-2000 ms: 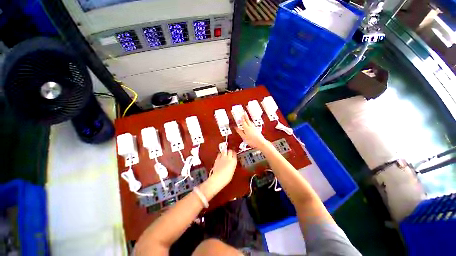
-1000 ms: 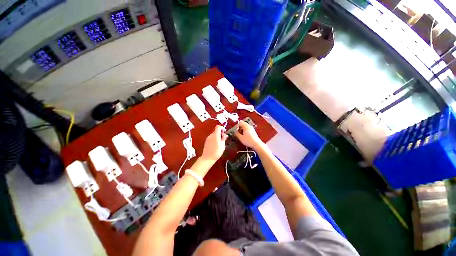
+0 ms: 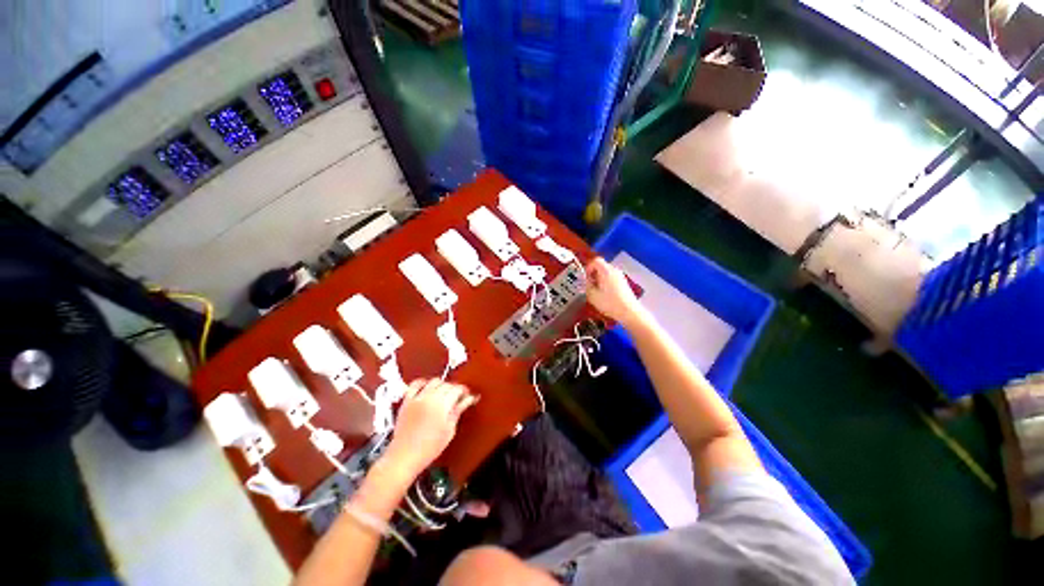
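Several white power adapters (image 3: 331, 356) stand in a row on the red-brown test board (image 3: 481, 403), with bundled white cables towards its front edge. My left hand (image 3: 429, 414) is low over the board beside the left output connector strip (image 3: 332, 490), partly covering it; its fingertips are bent and I cannot tell whether they hold a cable. My right hand (image 3: 608, 286) is at the right end of the right output connector strip (image 3: 529, 324), fingers bent inward; whether it holds a plug is too small to tell.
A rack with purple-blue digital meters (image 3: 234, 125) stands behind the board. A black fan (image 3: 46, 364) is at left. Stacked blue bins (image 3: 547, 109) stand behind right. Open blue bins (image 3: 750, 309) with white sheets lie at right. White fixture wiring (image 3: 586, 347) hangs at the front edge.
My left hand has moved from the right connector strip down and left to the left strip. My right hand has shifted to the right strip's far end.
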